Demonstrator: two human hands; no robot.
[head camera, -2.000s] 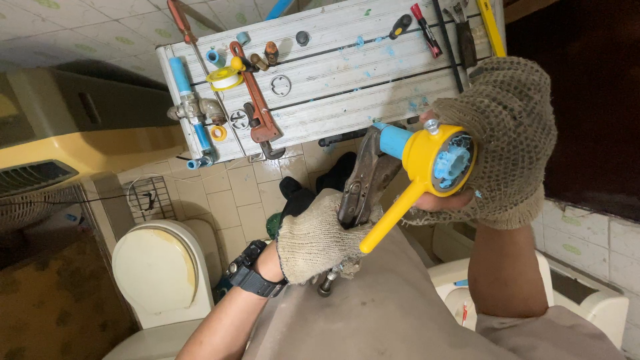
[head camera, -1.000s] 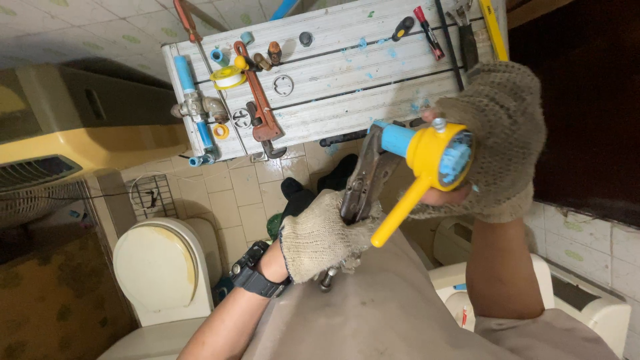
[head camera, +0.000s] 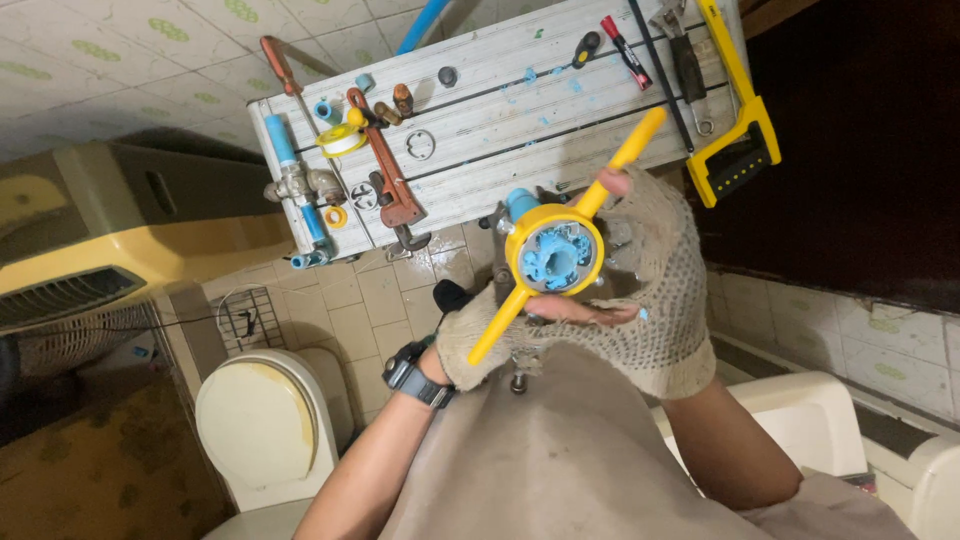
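My right hand (head camera: 660, 277), in a worn knit glove with bare fingertips, is on a yellow two-handled pipe threader (head camera: 555, 250), its fingers around the die head and upper handle. Blue shavings fill the round die opening, where the end of a blue PVC pipe (head camera: 523, 201) shows; more of the pipe sticks out behind. My left hand (head camera: 472, 341), gloved and with a watch at the wrist, is closed below and behind the threader's lower handle. It grips locking pliers, now mostly hidden; their adjusting screw (head camera: 518, 381) shows below.
On the slatted workbench (head camera: 480, 127) lie a red pipe wrench (head camera: 394, 180), a valve with blue pipe (head camera: 296, 184), white thread tape (head camera: 341, 140), a screwdriver (head camera: 279, 66), a marker (head camera: 626, 52) and a yellow hacksaw (head camera: 739, 135). A toilet (head camera: 259, 424) stands at lower left.
The threader has turned: its round face now points toward me and both handles show, one up right and one down left. My right hand has shifted around it.
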